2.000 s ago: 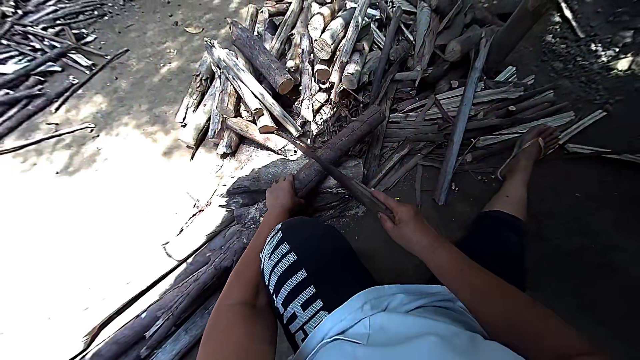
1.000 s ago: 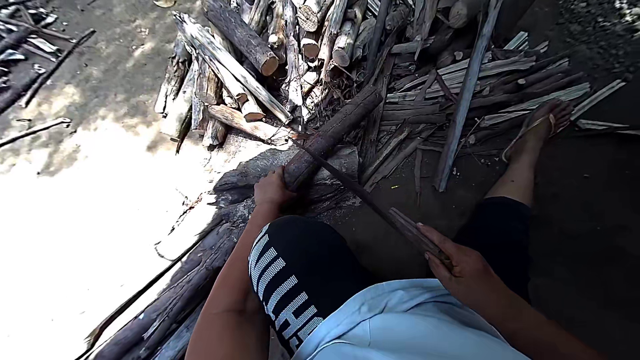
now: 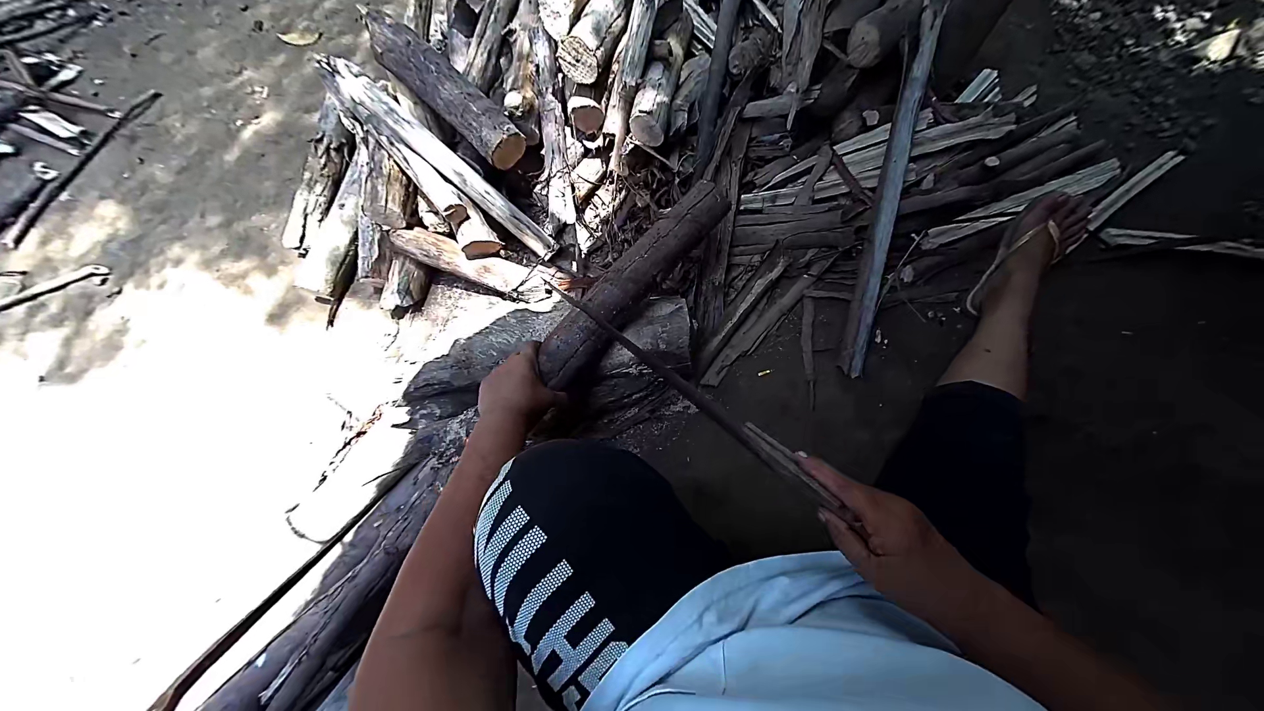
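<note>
My left hand [image 3: 518, 390] grips the near end of a dark round log [image 3: 637, 281], which lies slanted across a thick weathered log [image 3: 647, 346]. In my right hand [image 3: 869, 523] is the handle of a long, thin, dark blade [image 3: 681, 385], probably a saw or machete; its teeth or edge cannot be made out. The blade crosses over the dark log, its tip near the split pale wood beyond. My right fingers wrap the handle, partly hidden behind the hand.
A pile of cut logs [image 3: 592, 59] rises ahead. Split sticks [image 3: 908, 178] spread to the right, with a long grey pole [image 3: 894, 188] across them. My sandalled foot [image 3: 1032, 237] is beside the sticks. Long dark poles [image 3: 365, 583] lie at the lower left.
My right hand has drawn back toward my body since two seconds ago, and the blade came with it. My left hand still holds the dark log. The view has shifted slightly.
</note>
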